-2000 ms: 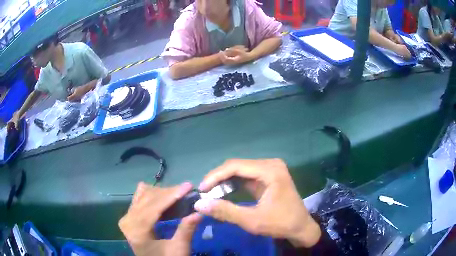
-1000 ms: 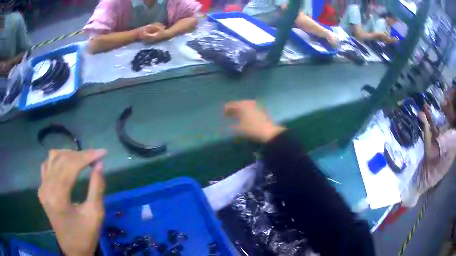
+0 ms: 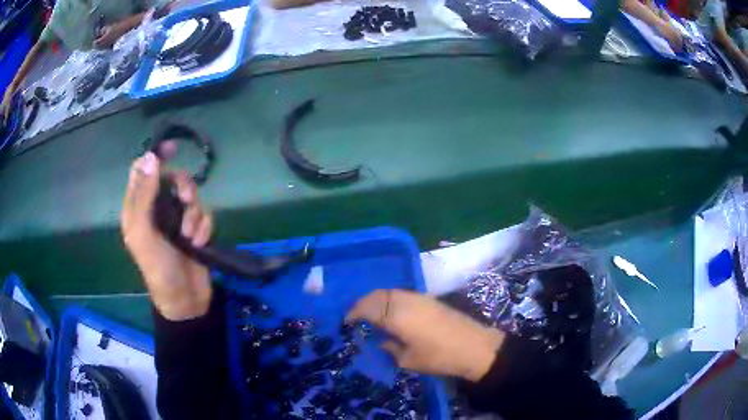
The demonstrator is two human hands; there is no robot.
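Observation:
My left hand (image 3: 168, 238) holds a black curved headband (image 3: 238, 261) above the blue parts tray (image 3: 353, 239); its lower end points right over the tray's back edge. My right hand (image 3: 431, 332) is low over the tray, its fingertips at the small black fittings (image 3: 328, 385). Whether it grips one is hidden and blurred. A white scrap (image 3: 313, 280) lies in the tray. Two more headbands lie on the green belt, one (image 3: 299, 156) at the centre and one (image 3: 205, 156) partly behind my left hand.
A clear bag of black parts (image 3: 566, 303) is right of the tray. Beyond it are a squeeze bottle (image 3: 677, 341), a white pointed item (image 3: 630, 267) and a blue item (image 3: 720, 267). Blue-rimmed trays stand at lower left (image 3: 74, 316) and across the belt (image 3: 139, 86). People's arms show opposite.
My left hand, empty a second ago, now holds a headband. My right hand has moved from over the belt down into the parts tray. The view has shifted left and down.

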